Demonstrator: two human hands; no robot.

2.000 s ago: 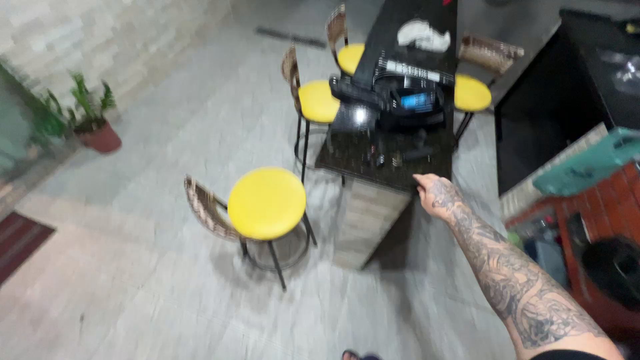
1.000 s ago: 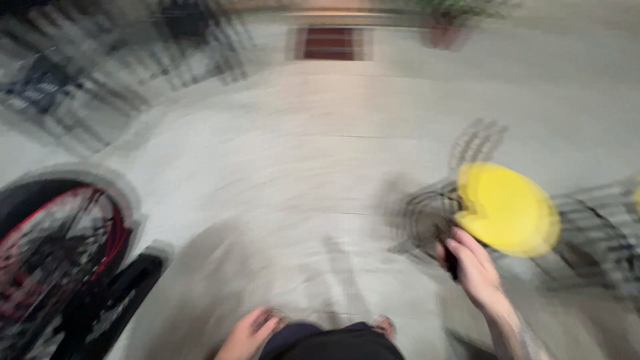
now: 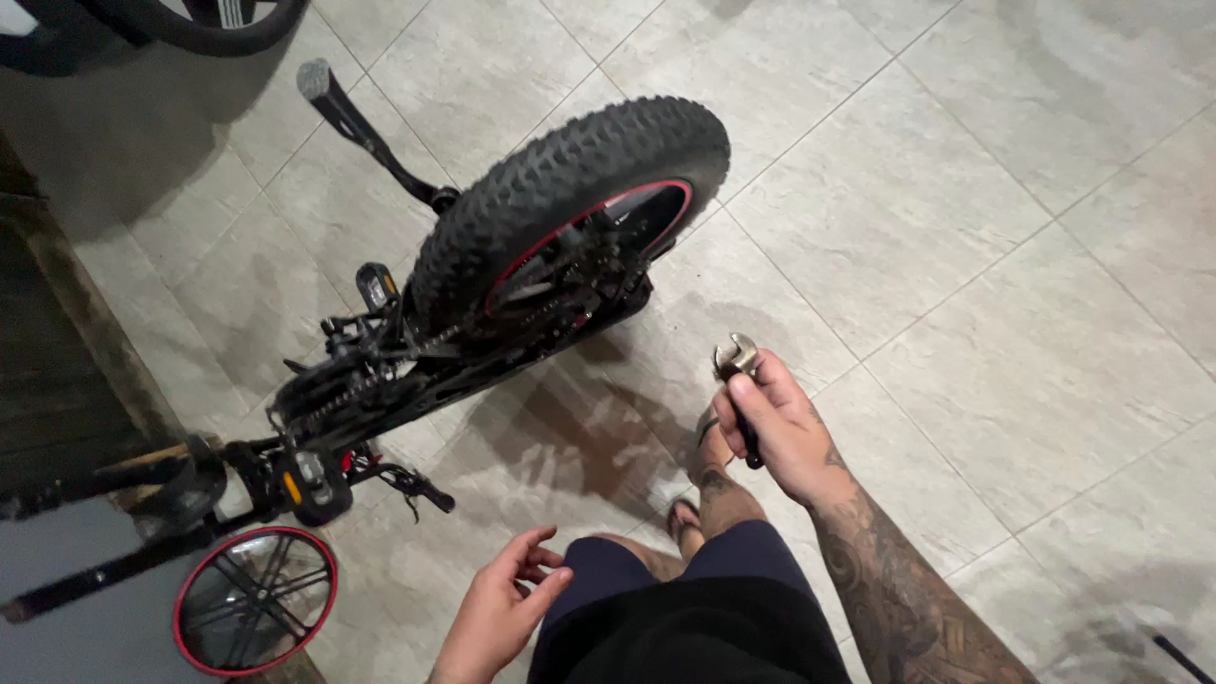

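Note:
My right hand (image 3: 774,423) grips an adjustable wrench (image 3: 736,361) by its dark handle, the metal jaws pointing up and away from me. My left hand (image 3: 508,598) hangs low in front of my shorts, fingers loosely curled and apart, holding nothing. Ahead and to the left is a bicycle in a raised position, with a knobby fat tire (image 3: 570,171) on a red-edged rim. Its chain (image 3: 356,389) and pedals (image 3: 313,484) show nearer the left. Neither hand touches the bicycle.
A loose-looking spoked wheel with a red rim (image 3: 328,570) is at the lower left, beside black tubes (image 3: 114,570). Another tire (image 3: 228,38) shows at the top left. Light floor tiles (image 3: 950,313) lie to the right.
The view has swung far from the counter and yellow stools to the bicycle. One second ago a dark object was in my right hand, blurred; now the wrench shows clearly there.

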